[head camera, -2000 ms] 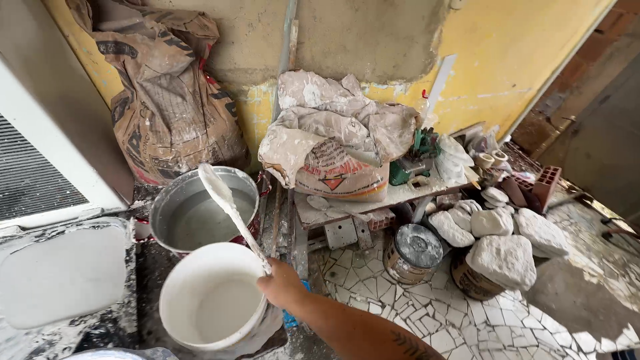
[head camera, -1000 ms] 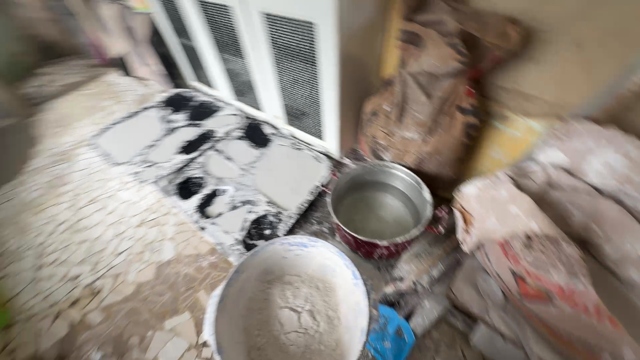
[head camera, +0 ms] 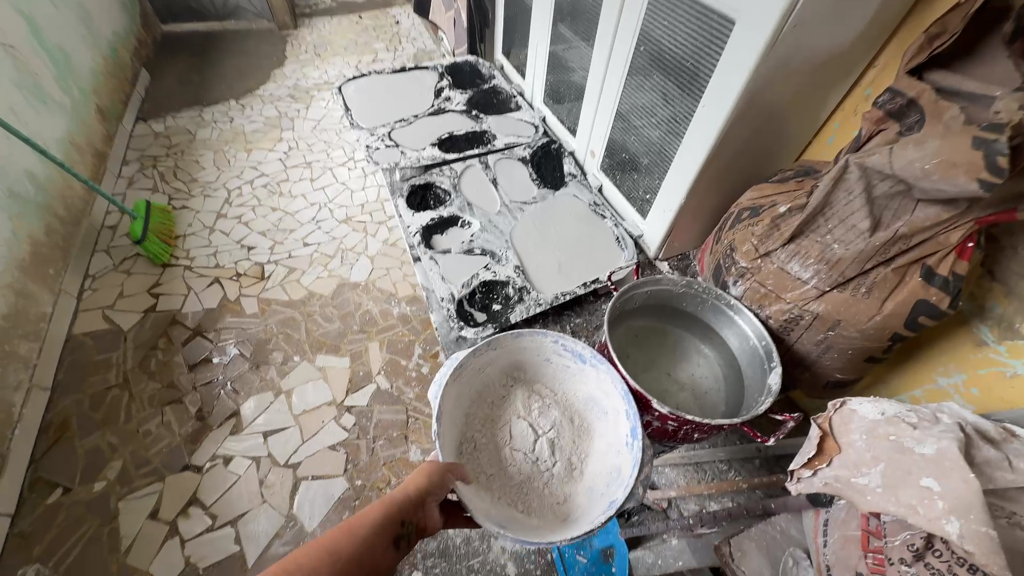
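My left hand (head camera: 436,500) grips the left rim of a white bowl (head camera: 618,392), its thumb on the edge. Pale dry powder (head camera: 536,436) lies in a cracked mound in the bowl. My right hand is not in view. Just right of the bowl stands a dark red metal pot (head camera: 724,312) with cloudy liquid in it. Beyond the bowl, black moulds (head camera: 496,232) lie on the floor; some cavities are filled level with white material, others are dark and unfilled. Beneath the bowl's lower edge shows a blue plastic piece (head camera: 594,552).
A brown paper sack (head camera: 864,240) leans at the right, with a torn, powdery sack (head camera: 904,472) below it. A white louvred door (head camera: 640,104) borders the moulds. Broken-tile flooring (head camera: 280,216) spreads leftward, with a green broom (head camera: 152,232) by the wall.
The view has swung far left. Two seconds ago my right hand held a whitened spatula at a white bucket; hand and spatula are out of view now. My left hand has come onto the bowl.
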